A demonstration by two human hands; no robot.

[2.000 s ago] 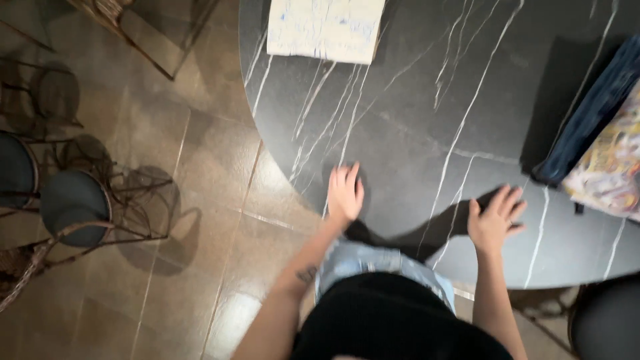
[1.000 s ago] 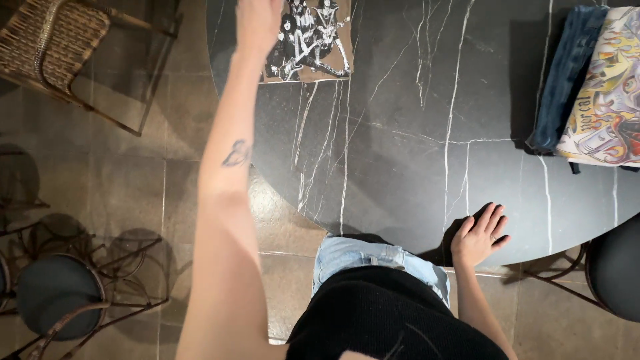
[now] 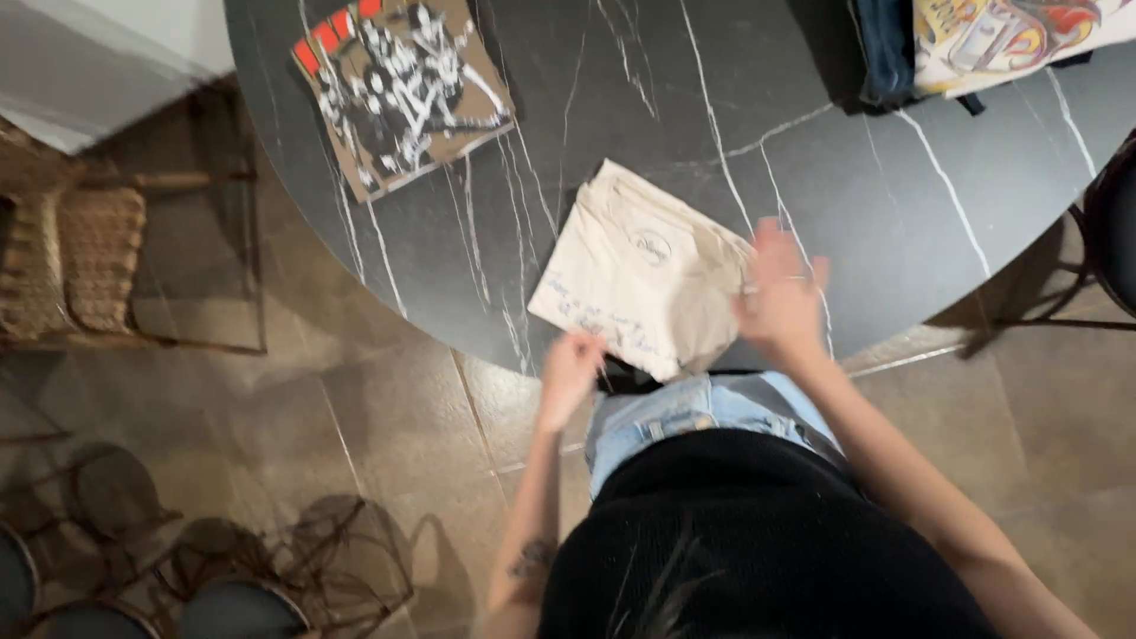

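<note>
A folded cream cloth with a round printed mark and blue script lies near the front edge of the dark marble-look table. At its lower left edge is my left hand, fingers curled and thumb near the fingertips; whether it pinches the cloth cannot be told. My right hand, blurred, is at the cloth's right side with its fingers extended, and nothing shows in its grasp. Farther back on the left rests a folded brown cloth with a black, white and red print.
Folded dark blue denim and a colourfully printed pale cloth lie at the back right of the table. A woven chair stands at left, several round-seated stools at lower left, and a dark seat at the right edge.
The cream cloth now lies in front of me, and the brown printed cloth shows at the back left. My left hand has come back from the far left; my right hand has left the table edge.
</note>
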